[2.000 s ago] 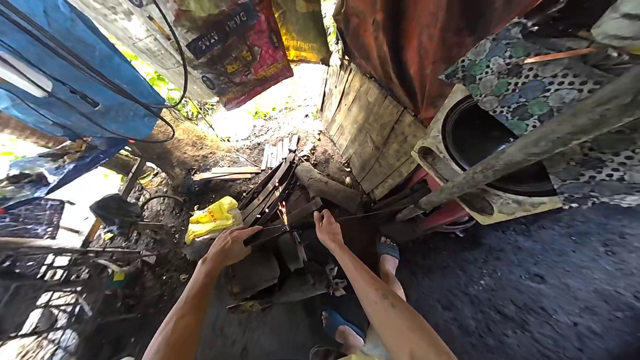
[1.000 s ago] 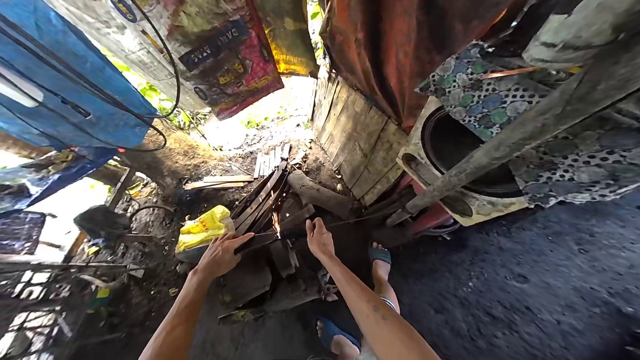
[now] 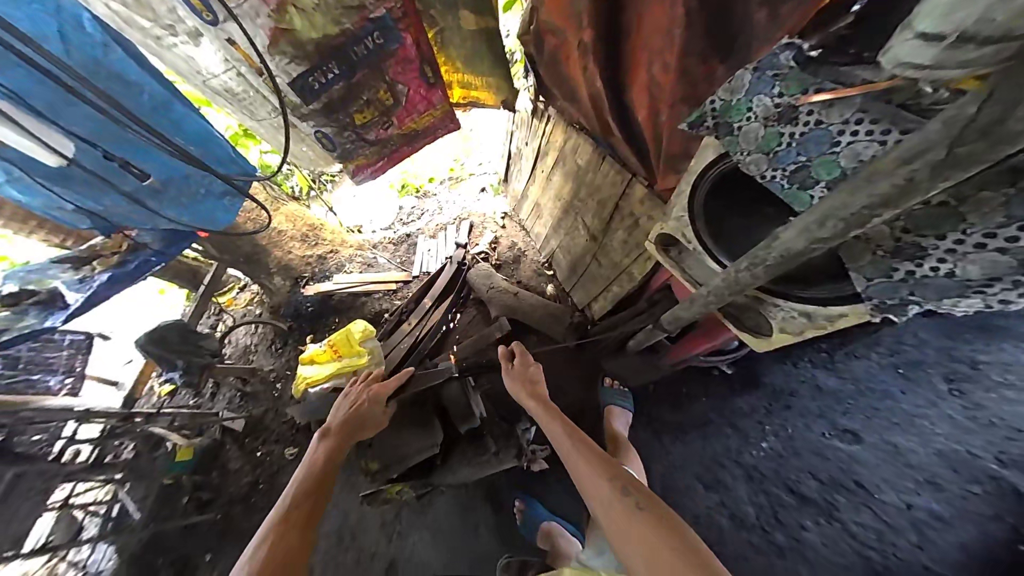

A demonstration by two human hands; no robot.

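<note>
My left hand grips one end of a dark flat metal piece, its index finger stretched along it. On the other side, my right hand is closed around the dark far part of what looks like the same piece. Small orange sparks rise between the hands, where the metal meets something dark that I cannot make out. A thin rod or cable runs rightward from beside my right hand. Below the hands lie dark metal or wooden blocks. Just left of them is a yellow plastic bag.
Long flat strips and a log lie beyond the hands. A wooden plank panel stands behind. On the right are a slanting pole and a speaker-like frame. My sandalled feet are below. Cables hang at upper left.
Both hands stay at the metal piece with sparks between them. My left index finger now points out along it. The view has shifted slightly.
</note>
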